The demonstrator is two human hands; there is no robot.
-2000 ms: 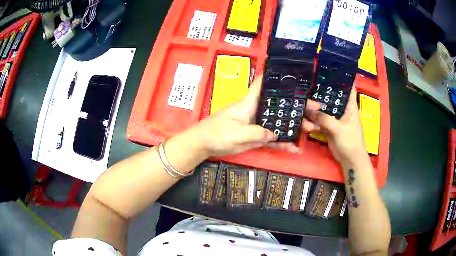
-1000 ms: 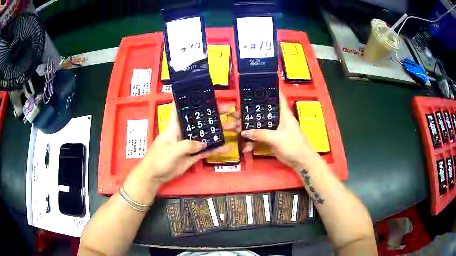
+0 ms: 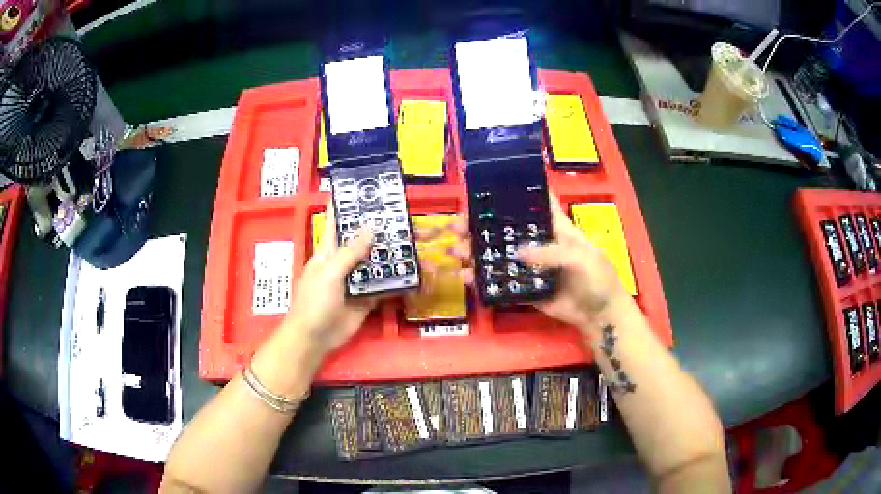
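My left hand (image 3: 333, 289) holds an open flip phone (image 3: 369, 217) upright, its screen lit white and its keypad glinting; my thumb lies on the keys. My right hand (image 3: 580, 275) holds a second open flip phone (image 3: 507, 207), with a lit white screen and white number keys; my thumb lies over its keypad. Both phones are above a red-orange phone tray (image 3: 214, 280). Closed phones with yellow faces (image 3: 423, 140) sit in its pockets, some partly hidden by my hands. White pocket labels (image 3: 272, 278) lie in the two left pockets.
Phone batteries (image 3: 468, 410) lie in a row at the bench's front edge. A black phone (image 3: 148, 352) lies on a white sheet (image 3: 85, 376) at left, below a small fan (image 3: 43, 111). A drink cup (image 3: 731, 87) and blue mouse (image 3: 798, 138) are at back right. Another tray (image 3: 816, 280) is at right.
Since one second ago, the left phone's keypad has changed from dark to glinting and its screen stands straighter. Both screens now show plain white. My right thumb has moved up onto the number keys.
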